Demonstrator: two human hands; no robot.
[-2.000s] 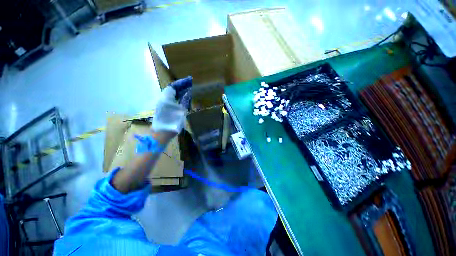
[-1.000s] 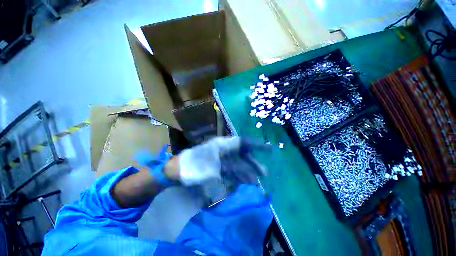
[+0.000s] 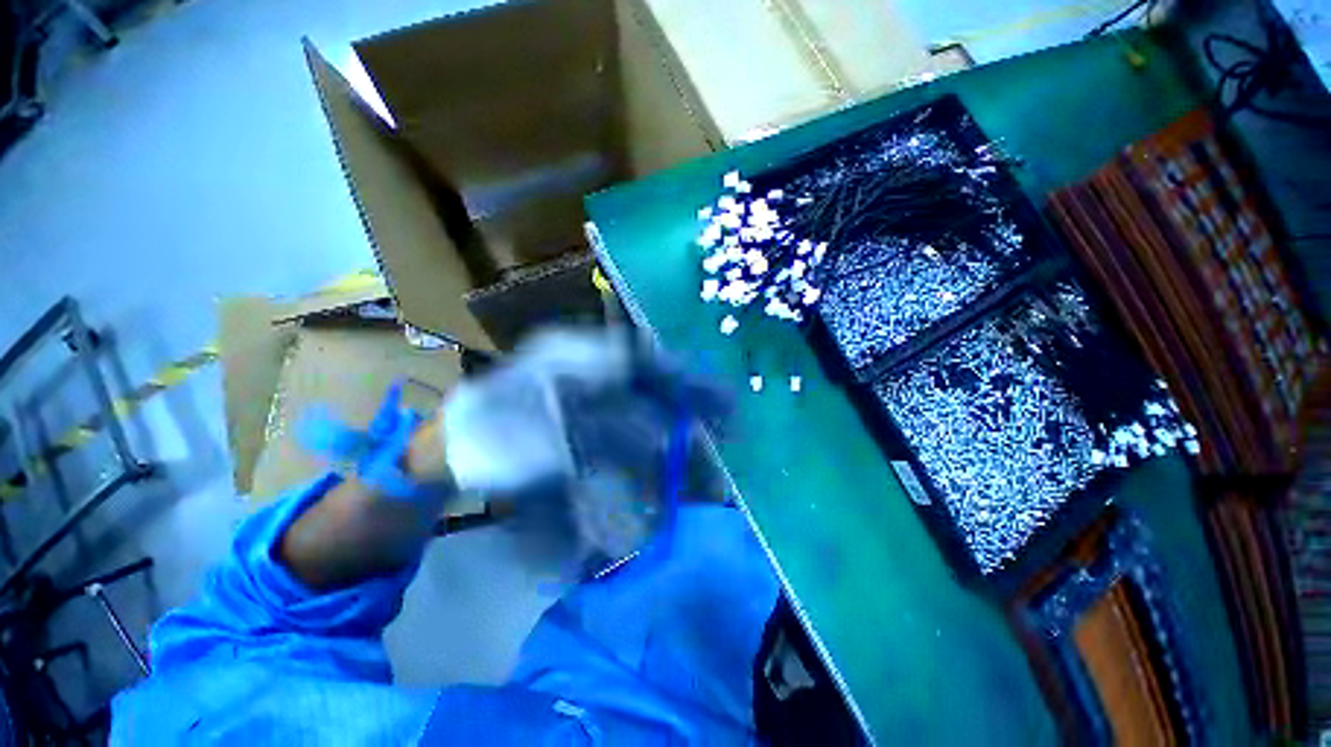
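My left hand (image 3: 577, 438), in a white glove with dark grey fingers and a blue wrist band (image 3: 383, 441), is blurred in front of my lap, beside the bench's left edge. A thin blue strip (image 3: 679, 460) shows at its fingers; whether the hand holds it is unclear. My right hand is not in view. Two black bins hold tiny silver screws (image 3: 993, 438). Black leads with small white plugs (image 3: 752, 256) lie over the far bin's left edge. The jig (image 3: 1124, 642), with an orange-brown recess, is cut off at the lower right.
An open cardboard box (image 3: 496, 132) stands left of the green-matted bench (image 3: 818, 540), with flattened cardboard (image 3: 343, 387) near it. Orange-brown slabs (image 3: 1168, 292) are stacked on the bench's right. Two loose white plugs (image 3: 777, 384) lie on the mat. A metal frame (image 3: 88, 394) stands at the left.
My left hand has come away from the open box, moved toward the bench edge, and now sits slightly further left in front of my lap. The camera view has also shifted.
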